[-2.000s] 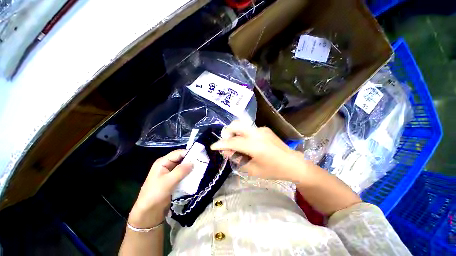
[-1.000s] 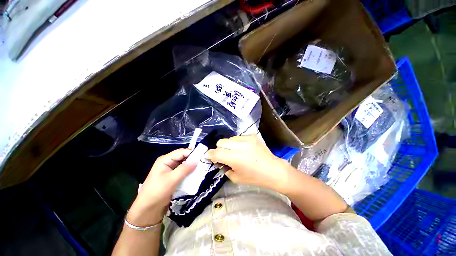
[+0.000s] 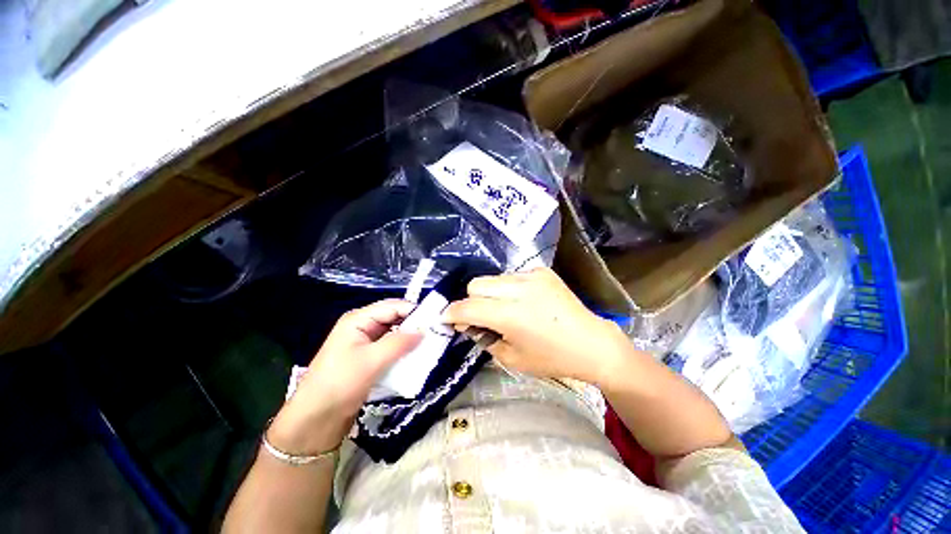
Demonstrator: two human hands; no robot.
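A dark garment (image 3: 393, 443) with wavy white trim is bunched in my lap. A white hang tag (image 3: 414, 367) lies over it, with a narrow white strip (image 3: 420, 280) above. My left hand (image 3: 360, 360) holds the garment and tag between thumb and fingers. My right hand (image 3: 532, 321) pinches the dark cloth at the tag's upper edge. A needle or thread at its fingertips is too small to tell. A clear polybag (image 3: 391, 250) with a handwritten label (image 3: 494, 195) lies just beyond my hands.
A white-topped table (image 3: 198, 78) curves along the upper left. An open cardboard box (image 3: 777, 78) at the upper right holds a bagged olive garment (image 3: 667, 177). A blue crate (image 3: 874, 271) with bagged garments stands at the right. Dark red cloth (image 3: 629, 446) shows by my right forearm.
My right hand has come down from slightly above the cloth to the tag's edge, its fingers more closed. My left hand keeps its hold. The view has shifted slightly.
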